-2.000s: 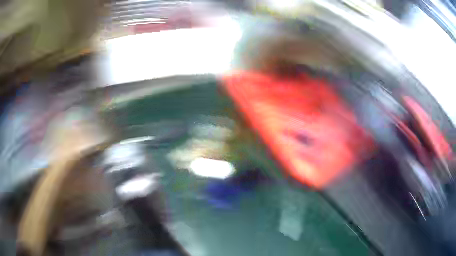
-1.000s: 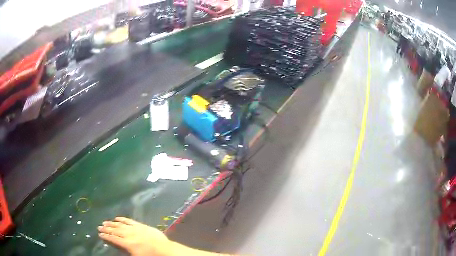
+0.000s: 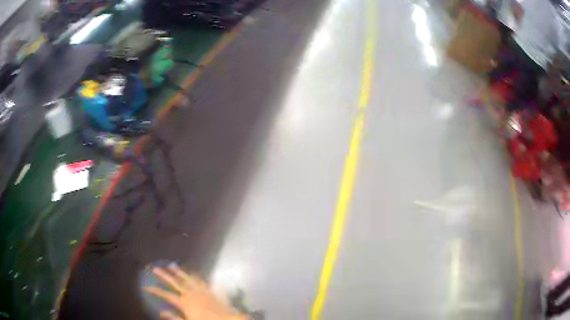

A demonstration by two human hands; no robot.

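Note:
My left hand (image 3: 199, 299) is at the bottom, left of centre, blurred, with its fingers spread and pointing up-left. It is over the grey floor to the right of the bench's red edge. A blurred bluish-grey patch shows behind the fingers; I cannot tell what it is. No held thing is visible. My right hand is out of the picture. Nearest on the green bench (image 3: 28, 231) lies a white and red crumpled paper or wrapper (image 3: 70, 179).
A blue box with a yellow top piece (image 3: 112, 103) stands farther up the bench, with black leads (image 3: 150, 181) hanging over its edge. A white bottle (image 3: 59, 119) is beside it. A grey aisle has a yellow line (image 3: 347, 181). Blurred red things (image 3: 531, 140) and a brown box (image 3: 473, 40) are at right.
The view has swung right, so the bench and its things have shifted left. My left hand, over the green bench before, is now beyond its red edge with fingers more spread.

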